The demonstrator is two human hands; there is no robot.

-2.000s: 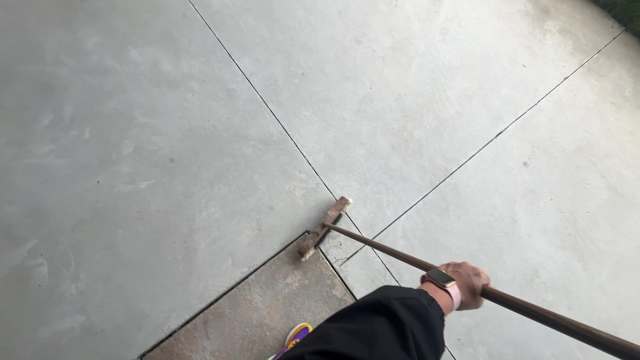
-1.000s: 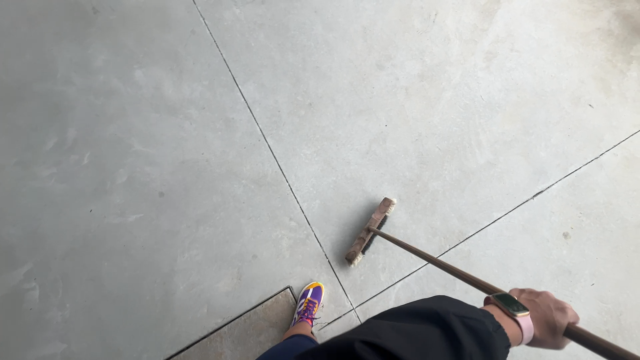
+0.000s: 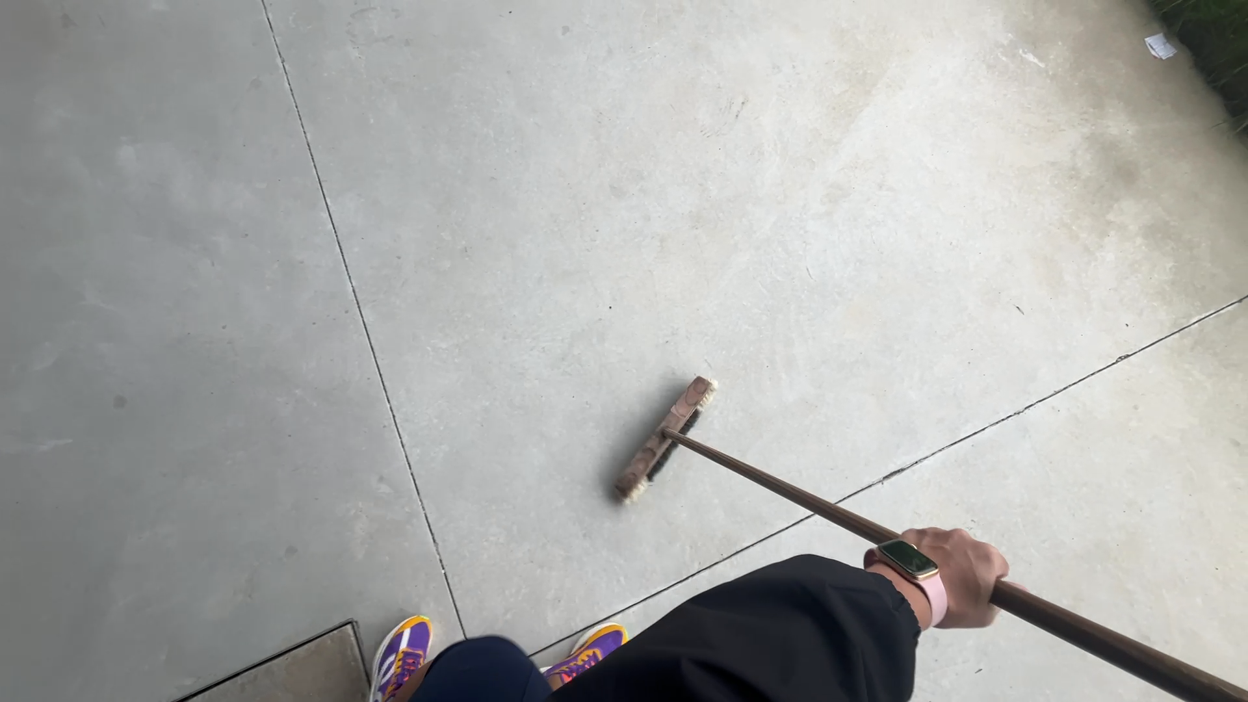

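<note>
My left hand (image 3: 960,577) is closed around the long brown handle (image 3: 1102,639) of a push broom; a watch with a pink band is on that wrist, below a black sleeve. The handle slants from the lower right edge up to the wooden broom head (image 3: 665,439), which rests on the grey concrete floor left of the hand. Pale bristles show at both ends of the head and dark ones between. My right hand is out of view, as is the handle's upper end.
Thin joint lines cross the concrete (image 3: 546,244). A brown slab (image 3: 302,671) with a dark edge lies at the bottom left, beside a purple and yellow shoe (image 3: 402,651); a second shoe (image 3: 590,648) stands right of it. White litter (image 3: 1160,46) lies near grass (image 3: 1209,39).
The broom head, at the corner of the brown slab two seconds ago, is now farther out on the concrete, away from the slab. Both shoes now show; one second ago only one did.
</note>
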